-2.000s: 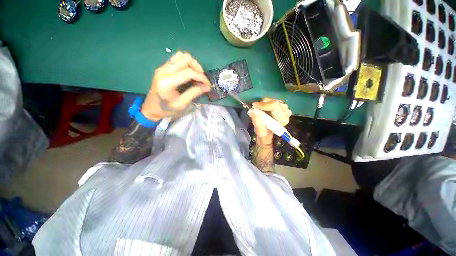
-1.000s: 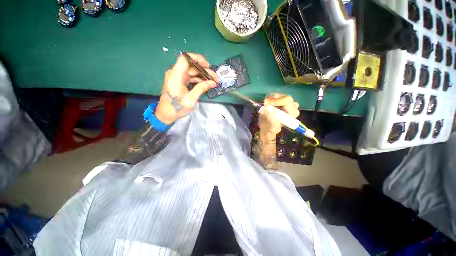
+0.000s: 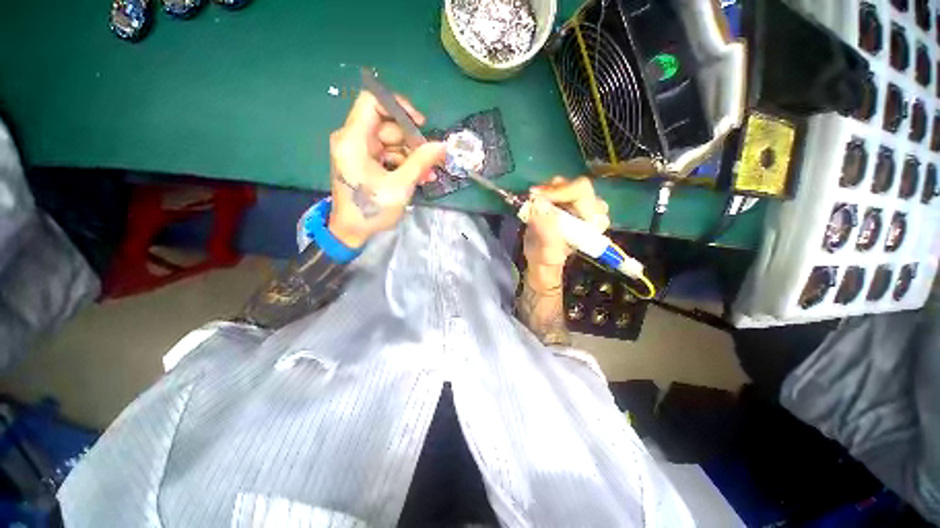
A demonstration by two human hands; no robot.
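Observation:
A round silver-white and blue circuit board unit (image 3: pixel 466 153) lies on a dark square fixture (image 3: pixel 495 139) on the green mat. My left hand (image 3: pixel 376 165) holds flat grey tweezers (image 3: pixel 389 103) at the unit's left side; their points are hidden by my fingers. My right hand (image 3: pixel 562 222) holds a white soldering iron (image 3: pixel 570 231) with a blue band. The iron's metal tip reaches to the lower edge of the unit; whether it touches cannot be told.
A pale tub of silvery bits (image 3: pixel 493 70) stands behind the fixture. A black fan (image 3: pixel 629 93) and a yellow square stand (image 3: pixel 766 155) are at right, before a white tray (image 3: pixel 768 278) of dark round units. Loose units (image 3: pixel 131 18) lie at back left. A black tray (image 3: pixel 608 299) sits below the bench edge.
My left hand moved in to the unit, and the tweezers now show clearly. The iron's tip moved away from the unit, then back close to its edge.

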